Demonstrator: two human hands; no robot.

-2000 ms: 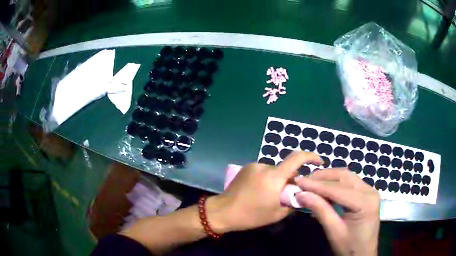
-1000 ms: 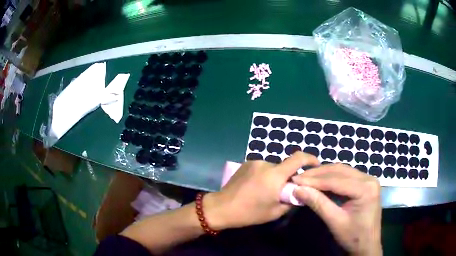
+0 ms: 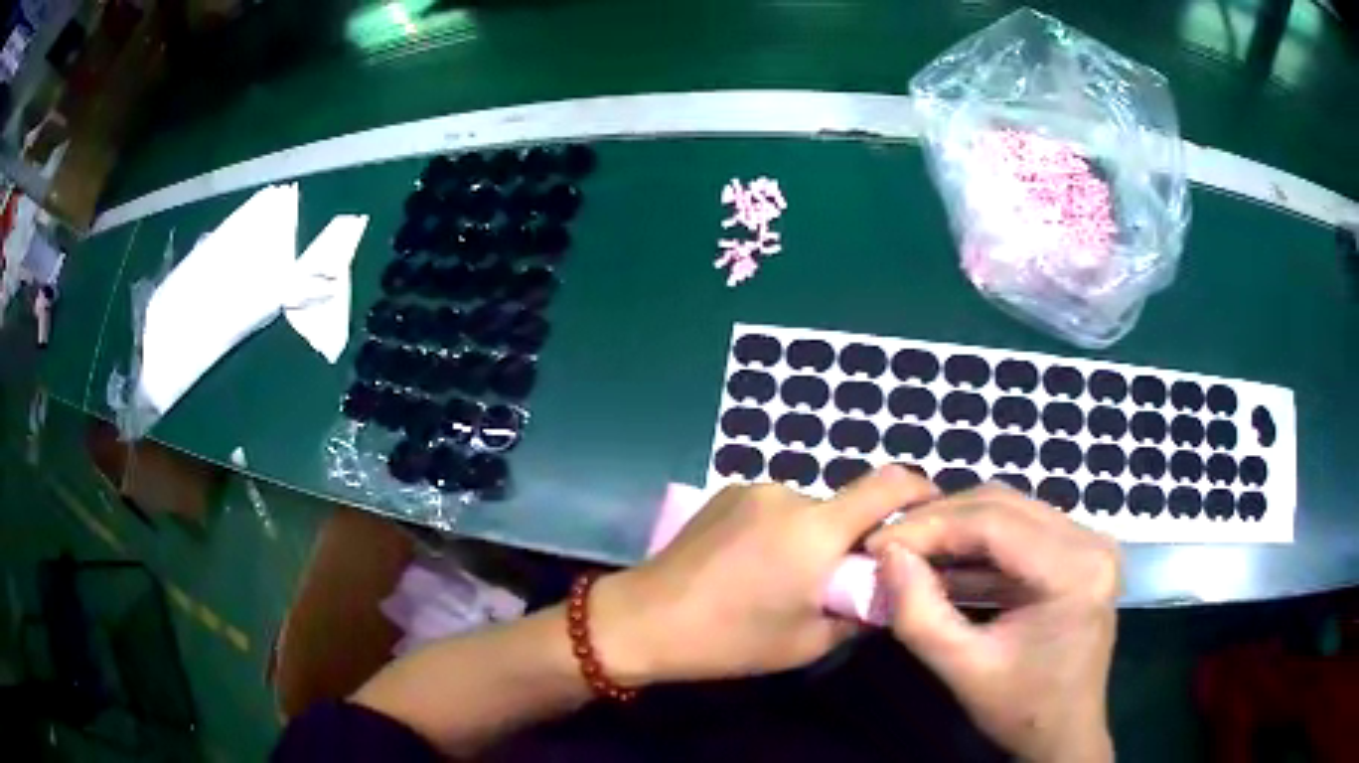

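My left hand (image 3: 730,581), with a red bead bracelet at the wrist, is closed around a pink fan (image 3: 854,589). One pink end shows between my hands and another pink part shows behind my left hand. My right hand (image 3: 1006,596) has its thumb and fingers closed at the fan's near end, touching it; whether they hold a small part is hidden. Both hands are over the bench's near edge. The white sheet (image 3: 1277,462) with rows of black stickers (image 3: 914,364) lies just behind my hands, its near left part covered by them.
Small pink parts (image 3: 751,227) lie mid-bench. A clear bag of pink parts (image 3: 1055,194) is behind the sheet. Black discs (image 3: 462,283) on clear film (image 3: 391,485) lie left, white packing bags (image 3: 224,298) farther left. A carton (image 3: 331,604) with pale bundles (image 3: 447,599) stands below the bench edge.
The view has shifted, so the bench items appear farther left and slightly higher. My hands keep nearly the same grip, with small shifts of my right fingers at the fan's end.
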